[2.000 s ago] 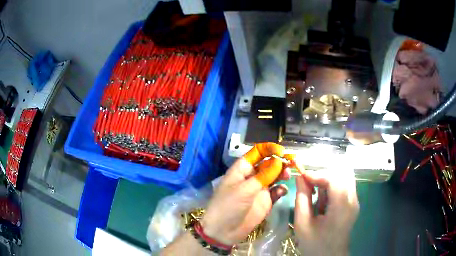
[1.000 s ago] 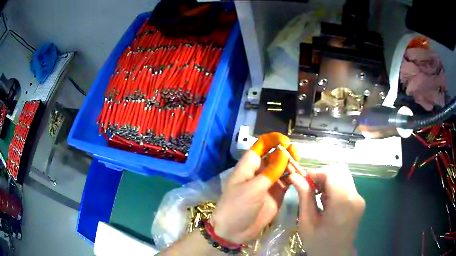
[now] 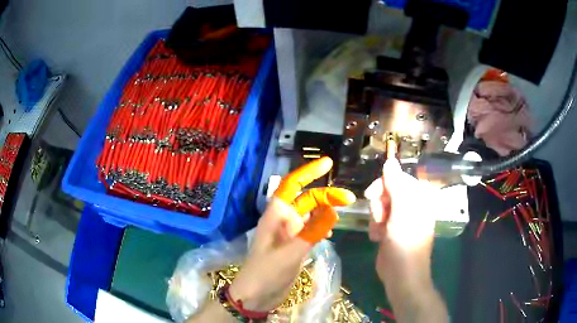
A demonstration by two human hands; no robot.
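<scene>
My right hand, washed out by the lamp light, pinches a small brass-coloured terminal that points up into the centre of the dark steel die. Whether a red lead is behind it is hidden by the fingers and glare. My left hand, with orange finger cots, is left of and below the die, its fingers apart and nothing visible in them. A crinkled clear bag of brass terminals lies in front of the press, partly behind my left wrist. Two gold pieces lie on the black block.
A blue bin of stacked red pieces stands left. A gooseneck lamp reaches in from the right. The black tray at right holds scattered red leads. A pink cloth lies behind. White paper is at lower left.
My hands have separated. My right hand has moved up to the die with the piece, while my left hand has opened. The view has shifted, so the bench sits further left.
</scene>
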